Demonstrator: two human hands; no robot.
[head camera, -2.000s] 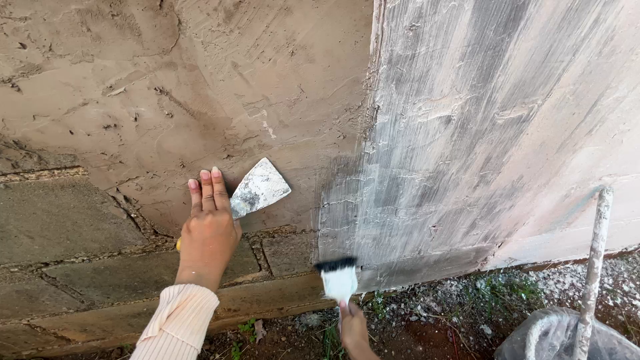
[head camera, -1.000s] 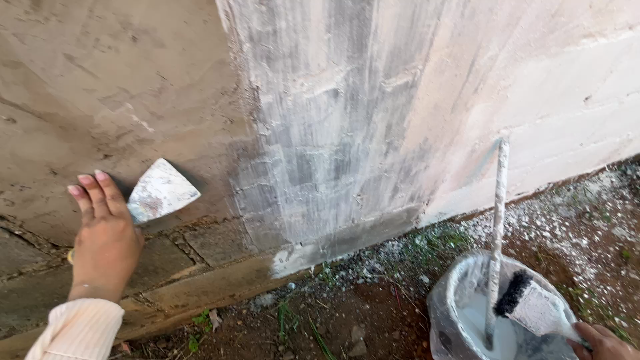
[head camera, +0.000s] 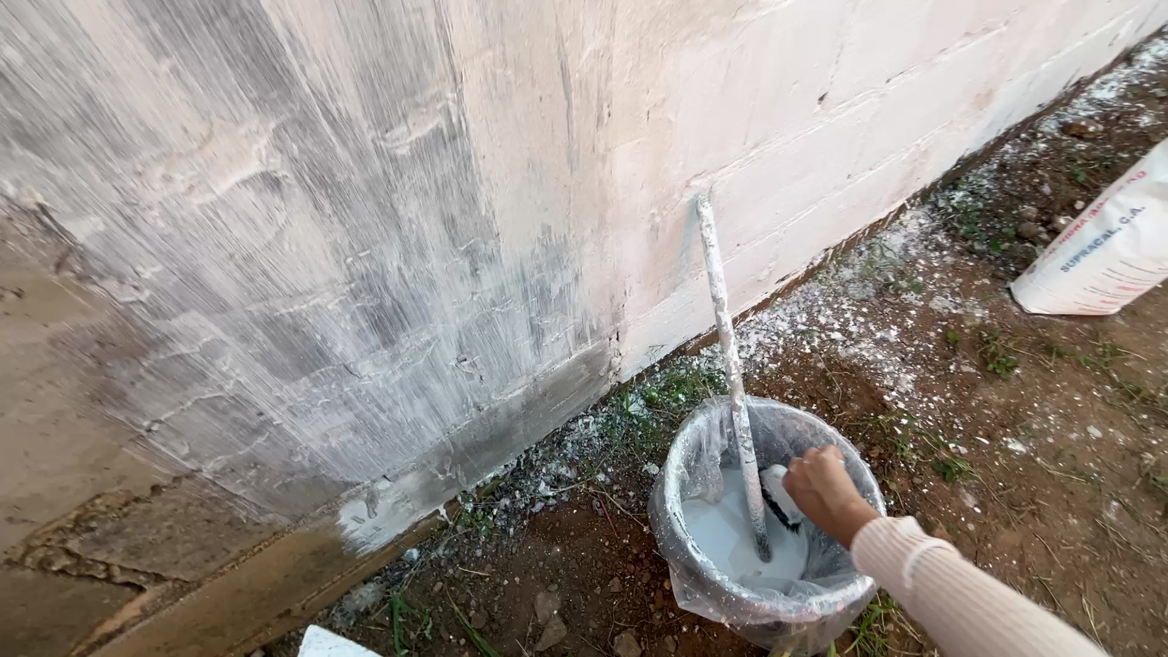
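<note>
My right hand (head camera: 826, 488) grips a paintbrush (head camera: 783, 497) inside a bucket (head camera: 671, 511) lined with clear plastic; its dark bristles are low, close to the white liquid (head camera: 730, 538). A white-coated stick (head camera: 725, 319) stands in the liquid and leans toward the block wall (head camera: 438, 228). That wall is streaked grey and white on the left and whiter to the right. At the bottom edge a corner of the putty knife's white-smeared blade (head camera: 330, 642) shows; my left hand is out of view.
A white paper sack (head camera: 1100, 242) with printing stands on the soil at the right. White flecks, grass tufts (head camera: 675, 392) and small stones (head camera: 547, 620) lie along the wall's foot. Bare brown wall (head camera: 55, 392) shows at the left.
My right hand has brought the brush from the wall's foot to the bucket, and now down inside it. My left hand has left the view, which has swung right.
</note>
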